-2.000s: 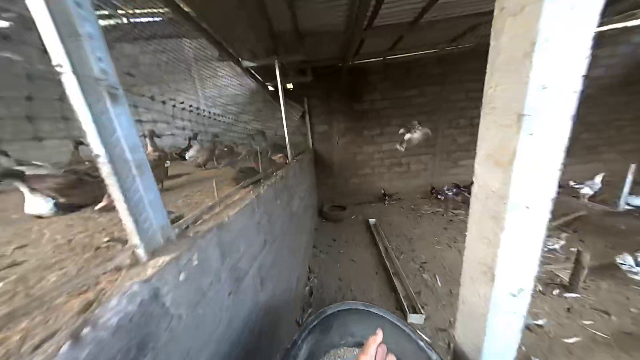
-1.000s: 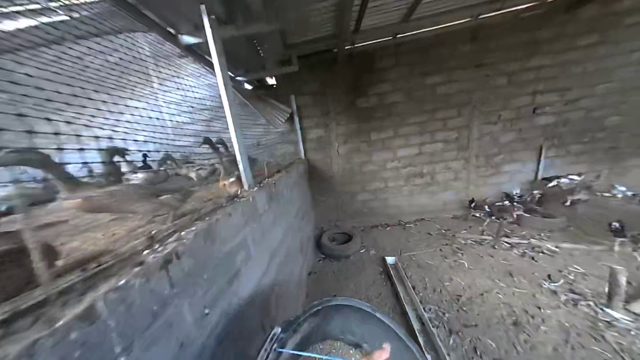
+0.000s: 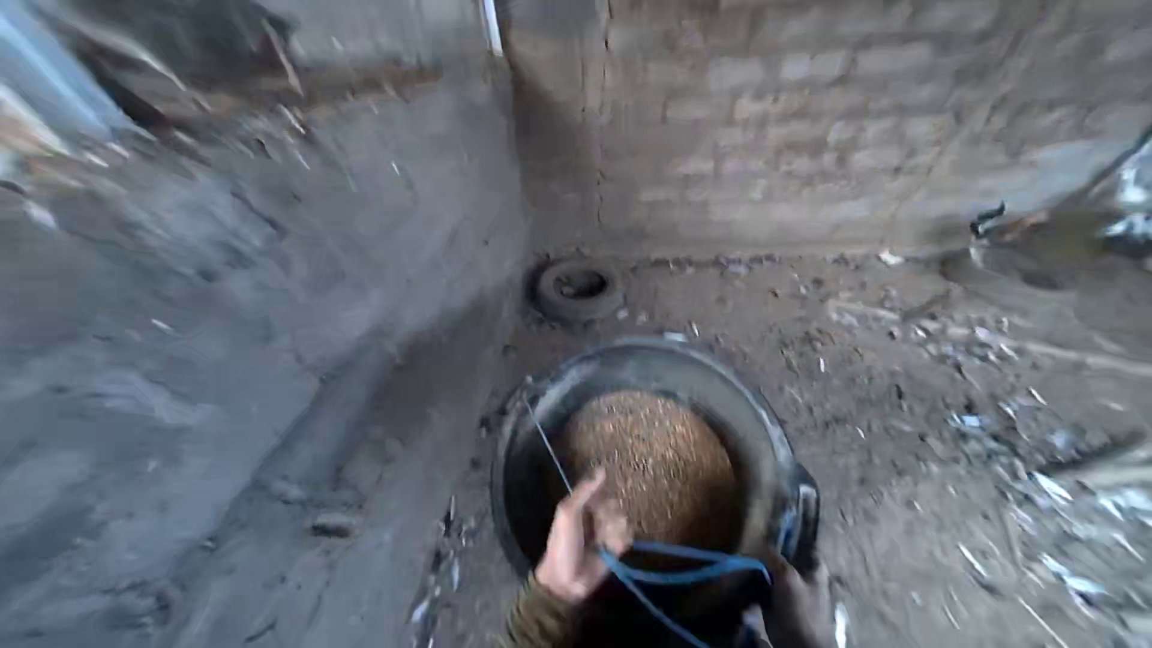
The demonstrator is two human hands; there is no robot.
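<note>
A round dark tub (image 3: 648, 355) with brown granular feed (image 3: 652, 459) inside is in front of me at the lower middle. My left hand (image 3: 580, 544), its sleeve brownish, is over the tub's near side, with a blue cord (image 3: 688, 567) at its fingers; whether the fingers are closed on the cord is blurred. From there the cord runs right to the tub's handle, and a thin strand reaches the left rim. My right hand (image 3: 796, 594) is low at the tub's right side by the handle, dark and blurred, its grip unclear.
An old tyre (image 3: 579, 286) lies on the dirt floor beyond the tub, near the corner. A low plastered wall (image 3: 360, 225) runs along the left; a block wall (image 3: 792, 135) stands at the back. Blurred birds (image 3: 1017, 225) and litter with feathers are at right.
The view has moved forward and tilted down, showing more of the tub and feed. Both hands are now visible at the tub; one second ago only fingertips showed. The long metal trough has left view.
</note>
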